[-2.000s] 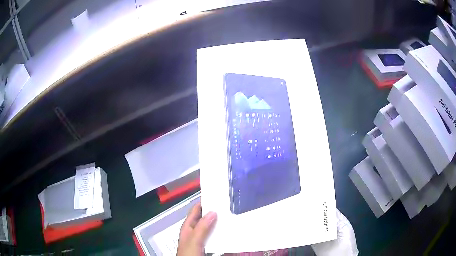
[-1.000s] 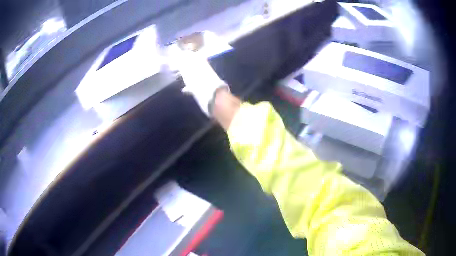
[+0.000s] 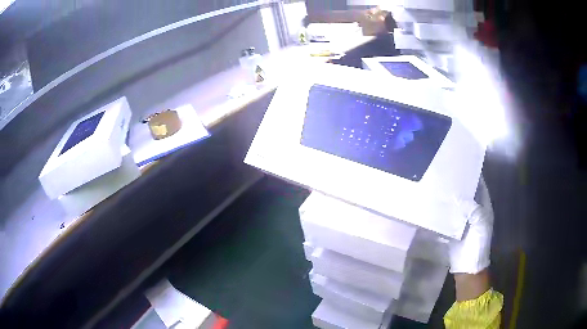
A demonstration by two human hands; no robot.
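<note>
A white box lid (image 3: 277,138) with a dark tablet picture is tilted above a staggered stack of white boxes (image 3: 357,234) at centre right. My right hand (image 3: 473,238), in a white glove with a yellow cuff below it, grips the lid's right edge; the fingers are partly hidden by glare and the lid. I cannot tell whether the lid touches the stack. My left hand is not in view.
A raised shelf at left bears white boxes with a tablet picture (image 3: 93,151), a tape roll (image 3: 165,123) on a blue-edged white pad, and a bottle (image 3: 252,65). More white boxes (image 3: 428,32) are stacked at the back. An open box (image 3: 186,311) with red beneath shows at bottom left.
The view has turned right. A second ago my right arm reached across to the shelf; now my right hand is at the right, on a lid above the stack. My left hand has left view.
</note>
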